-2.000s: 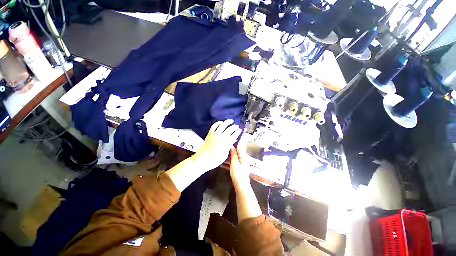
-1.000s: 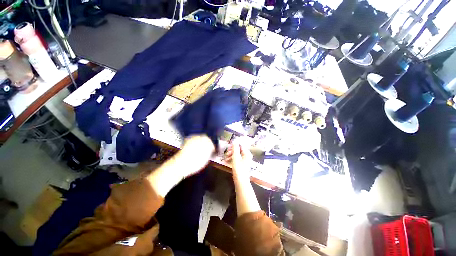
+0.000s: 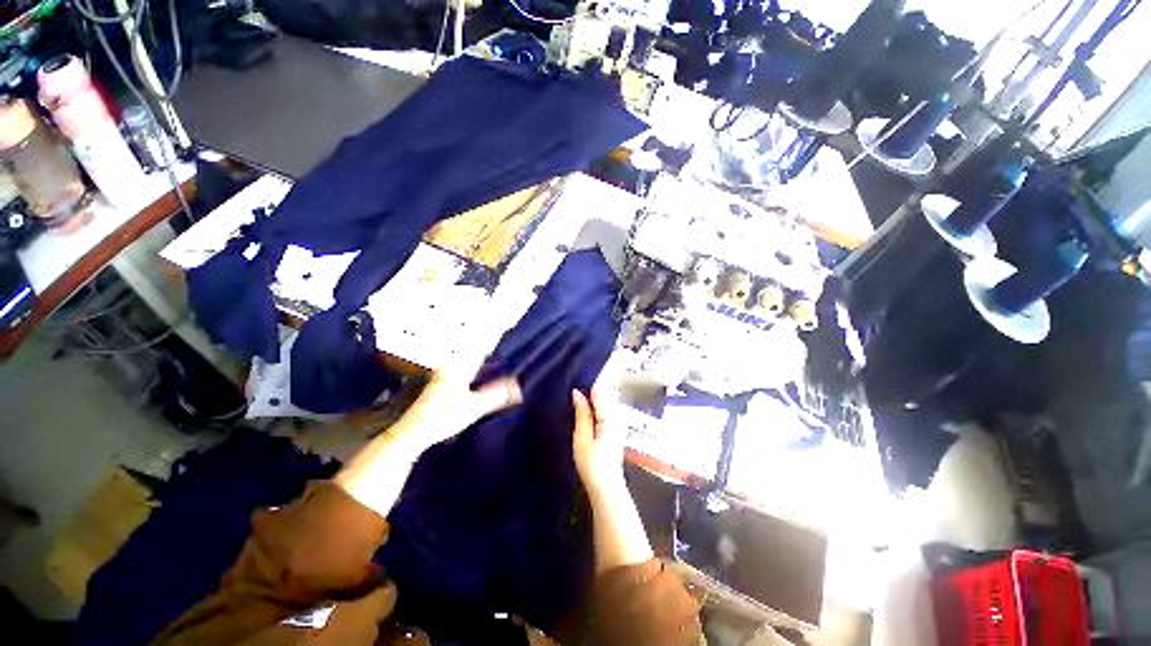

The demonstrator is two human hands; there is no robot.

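A navy garment (image 3: 537,379) hangs from the cloth plate of the white overlock machine (image 3: 726,271) over the table edge into the lap. Its upper end lies beside the needle area. My left hand (image 3: 457,401) rests at the left side of the cloth with fingers spread; whether it pinches any cloth is unclear. My right hand (image 3: 596,435) is at the right edge of the cloth, below the needle area, with the thumb raised; its grip on the cloth cannot be made out.
A long navy heap (image 3: 429,139) lies across the table, left of the machine. Thread cones on white discs (image 3: 1010,300) stand at upper right. A red basket (image 3: 1016,599) is at lower right. A navy pile (image 3: 208,524) lies lower left. Bottles (image 3: 95,120) stand on the left table.
The navy cloth, bunched by the needle area before, now spreads down into the lap. My left hand has moved left and down; my right hand has moved slightly down.
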